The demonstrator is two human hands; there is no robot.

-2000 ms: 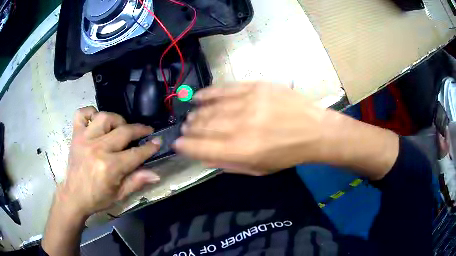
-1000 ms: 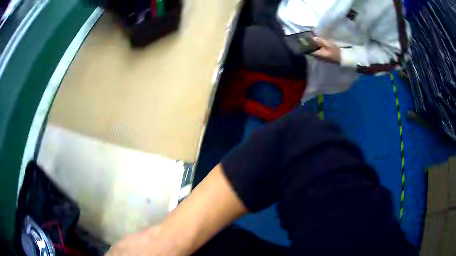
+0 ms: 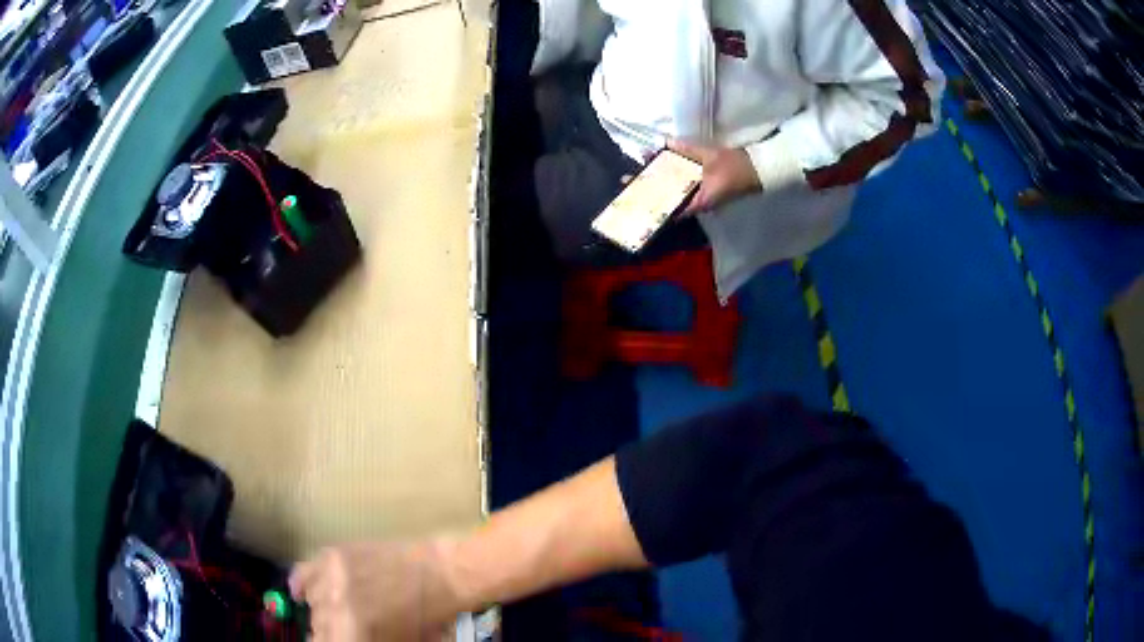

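An open black speaker unit lies at the lower left, cut off by the bottom edge. Its front housing (image 3: 176, 483) carries a round silver speaker driver (image 3: 148, 599). Its rear housing (image 3: 232, 587) shows red wires and a green round part (image 3: 276, 605). My right hand (image 3: 376, 592) is at the rear housing's right side, fingers bent and partly cut off by the bottom edge; whether it grips the housing cannot be told. My left hand is not in view.
A second open speaker (image 3: 295, 263) lies on the tan cardboard-covered bench (image 3: 376, 364). A dark box (image 3: 295, 40) stands at the bench's far end. The green conveyor (image 3: 75, 364) runs left. A seated person (image 3: 803, 113) holds a phone (image 3: 649, 201) by a red stool (image 3: 721, 332).
The view has swung right along the bench. My left hand has left the picture. The second speaker and the person's phone screen have come into fuller view.
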